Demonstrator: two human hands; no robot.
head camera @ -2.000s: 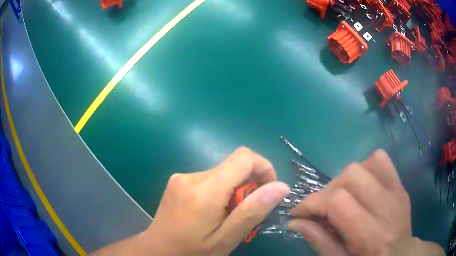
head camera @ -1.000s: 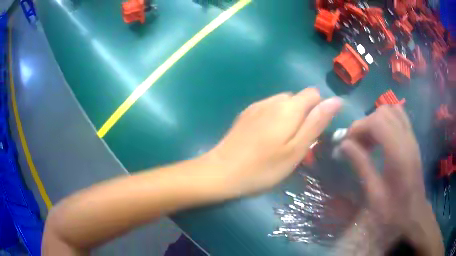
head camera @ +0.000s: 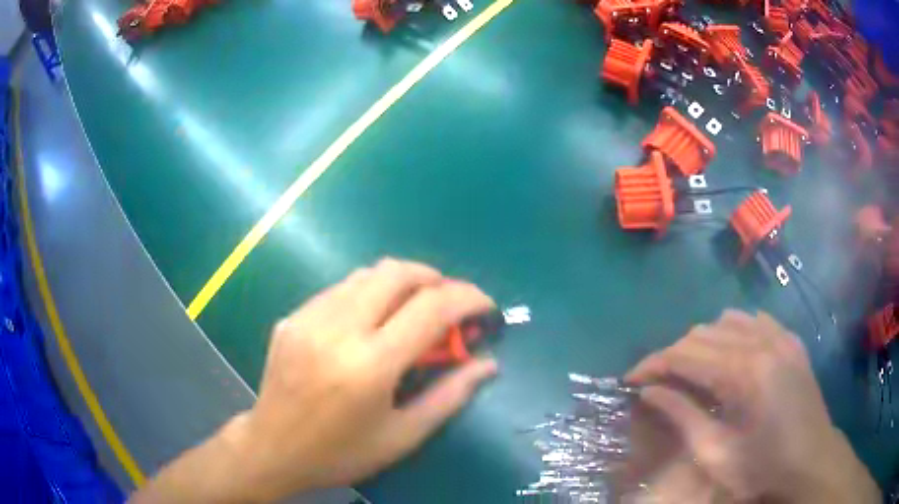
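My left hand (head camera: 365, 374) is closed around an orange connector housing (head camera: 455, 346), mostly hidden by the fingers. Its silver power lugs (head camera: 515, 315) stick out to the right, blurred. My right hand (head camera: 739, 404) is to the right of it, apart from the housing. Its thumb and finger pinch a thin black signal wire at the top of the loose wire bundle. The bundle's bright silver crimp terminals (head camera: 582, 443) point left, between the hands, and its wires run under my right hand.
Orange housings with lugs and black wires lie heaped at the upper right (head camera: 725, 44). Separate ones lie nearer (head camera: 643, 195), (head camera: 759, 221). More lie at the top (head camera: 377, 12) and upper left (head camera: 163, 14). A yellow line (head camera: 345, 133) crosses the green mat. Blue bins (head camera: 44, 433) stand at left.
A housing now lies on the mat beside the nearest ones at the upper right. My left hand has moved back down-left and holds a housing. My right hand has moved down to the wires.
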